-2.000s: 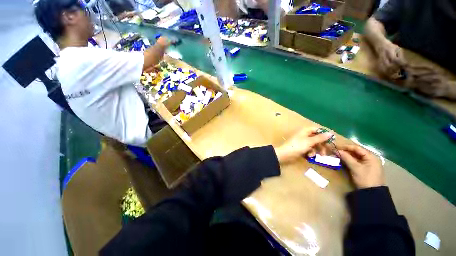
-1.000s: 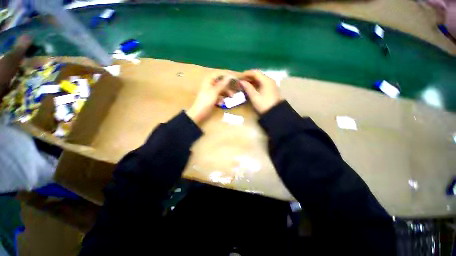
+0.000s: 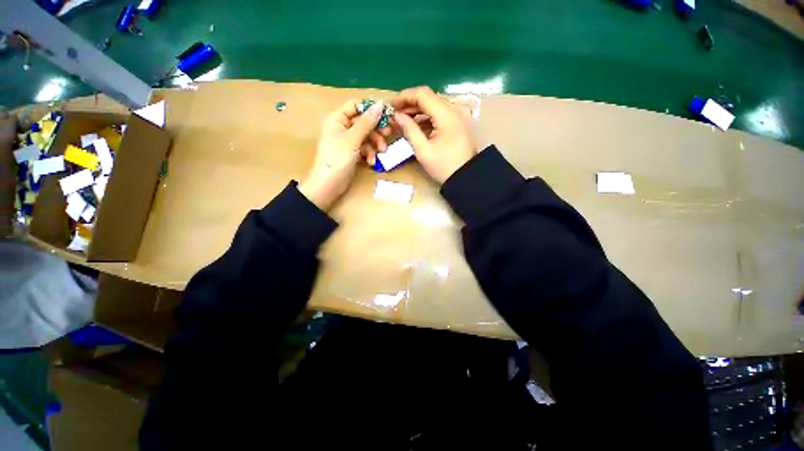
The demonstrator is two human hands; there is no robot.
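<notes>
My left hand [image 3: 342, 145] holds a small green circuit board [image 3: 377, 112] between thumb and fingers. My right hand [image 3: 435, 132] meets it at the board, its thumb and fingertips closed at the board's right side; whether they pinch the board or a wire is too small to tell. A blue battery pack [image 3: 394, 155] with a white patch is below the board between both hands, partly hidden by the fingers. A white label [image 3: 393, 191] lies on the tan tabletop just below the hands.
An open cardboard box [image 3: 132, 189] with white, yellow and blue parts stands at left. A green conveyor belt [image 3: 353, 44] carries several battery packs beyond the tabletop. A second white label [image 3: 615, 182] lies at right. A metal post [image 3: 84, 60] slants at upper left. A grey sleeve [image 3: 40, 295] shows at lower left.
The view has swung right and down, so the hands now show near the centre. Both hands remain together at the board and battery pack. Packs on the belt appear in different places.
</notes>
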